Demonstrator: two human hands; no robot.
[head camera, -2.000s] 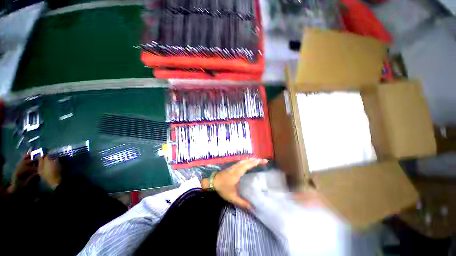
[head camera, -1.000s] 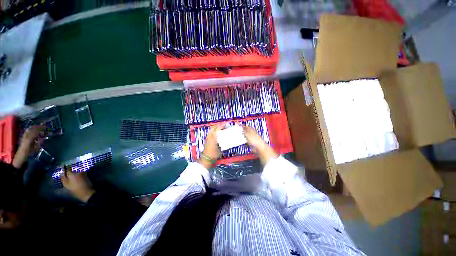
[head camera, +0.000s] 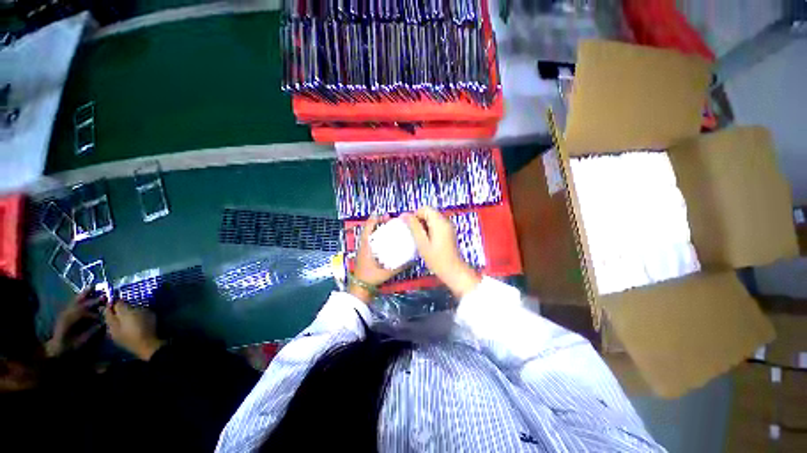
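A white protective sleeve (head camera: 393, 244) is held between my two hands above the front row of the red slotted tray (head camera: 506, 239). My left hand (head camera: 367, 259) holds its left side. My right hand (head camera: 437, 245) has its fingers at the sleeve's upper right edge. The tray holds two rows of upright frames (head camera: 418, 184), silver and dark; my hands and the sleeve cover part of the front row. Whether a frame is inside the sleeve cannot be seen.
An open carton (head camera: 734, 195) packed with white sleeves (head camera: 635, 221) stands at the right. Stacked full trays (head camera: 398, 110) stand behind the working tray. A black grid sheet (head camera: 276, 230) lies left of it. Another person's hands (head camera: 129, 326) work at the far left, near loose frames (head camera: 150, 191).
Two seconds ago my hands were nearer my body at the tray's lower right with blurred white material. Since one second ago my right hand has moved left and the sleeve looks turned and more rounded.
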